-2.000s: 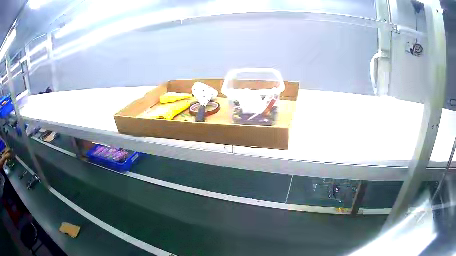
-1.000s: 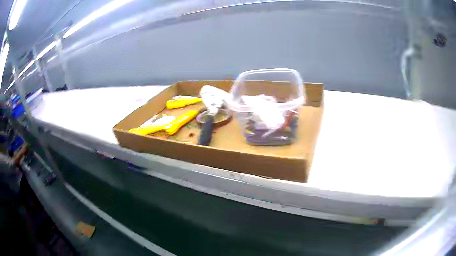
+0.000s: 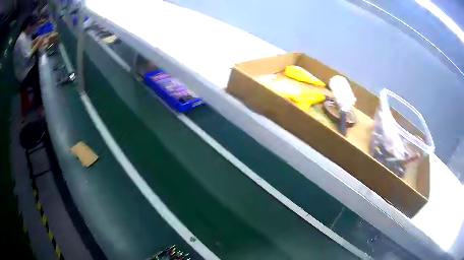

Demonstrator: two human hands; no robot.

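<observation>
Neither of my hands is in the picture. A shallow cardboard box (image 3: 325, 143) stands on the white upper shelf at the right. In it lie yellow-handled objects (image 3: 304, 76), a roll of tape (image 3: 340, 112), and a white object with a dark handle (image 3: 343, 94) that lies partly over the roll. A clear plastic container (image 3: 389, 137) with a raised rim stands at the box's right end, holding dark and white items too blurred to name.
A blue tray (image 3: 189, 105) of pinkish items sits below the shelf. A tan piece (image 3: 84, 154) lies on the green bench (image 3: 168, 172). Dark small parts (image 3: 172, 253) show at the bottom edge. A person (image 3: 26, 51) is at the far upper left, near a dark stool (image 3: 33, 136).
The view has tilted and swung down and left. The box now appears farther right and slanted. The blue tray shows again, and more bench and floor are visible.
</observation>
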